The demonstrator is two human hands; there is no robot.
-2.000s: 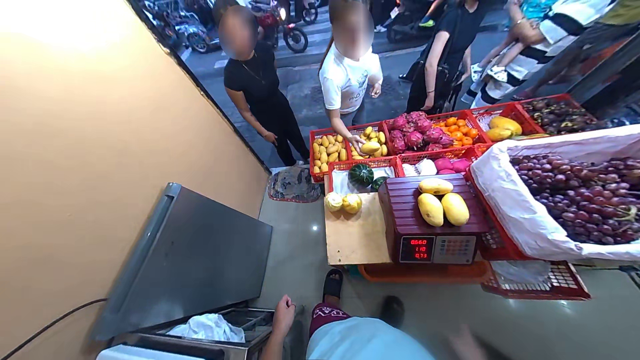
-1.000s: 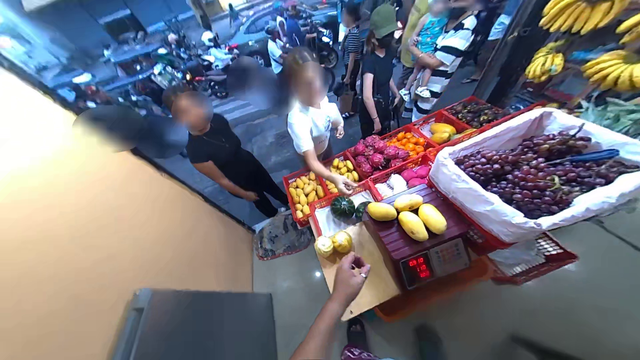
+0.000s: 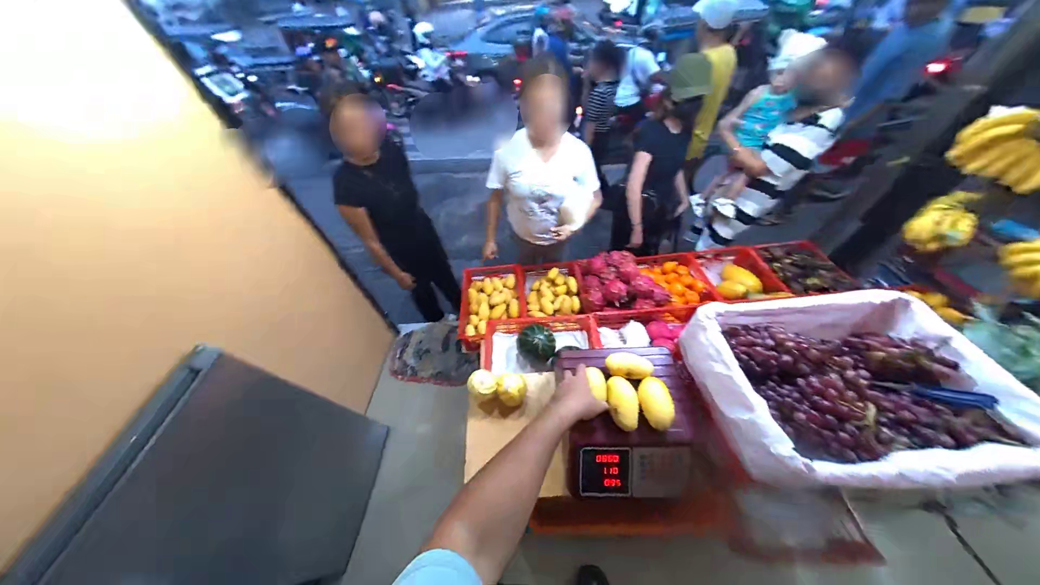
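Observation:
My left hand reaches in from the bottom and grips a yellow mango at the left side of the scale's purple platform. Beside it on the platform lie several more yellow mangoes. The digital scale has a lit red display facing me. Left of the scale, two round yellowish fruits rest at the far end of a tan board. A dark green squash sits in a red crate just beyond. My right hand is not in view.
A white-lined crate of red grapes, with a blue-handled tool, stands right. Red crates of small mangoes, dragon fruit and orange fruit line the front. Several people stand beyond. A dark metal panel is at left.
My left hand has moved from over the tan board onto a mango on the scale. The person in white has drawn a hand back from the crates. The scale held fewer mangoes two seconds ago.

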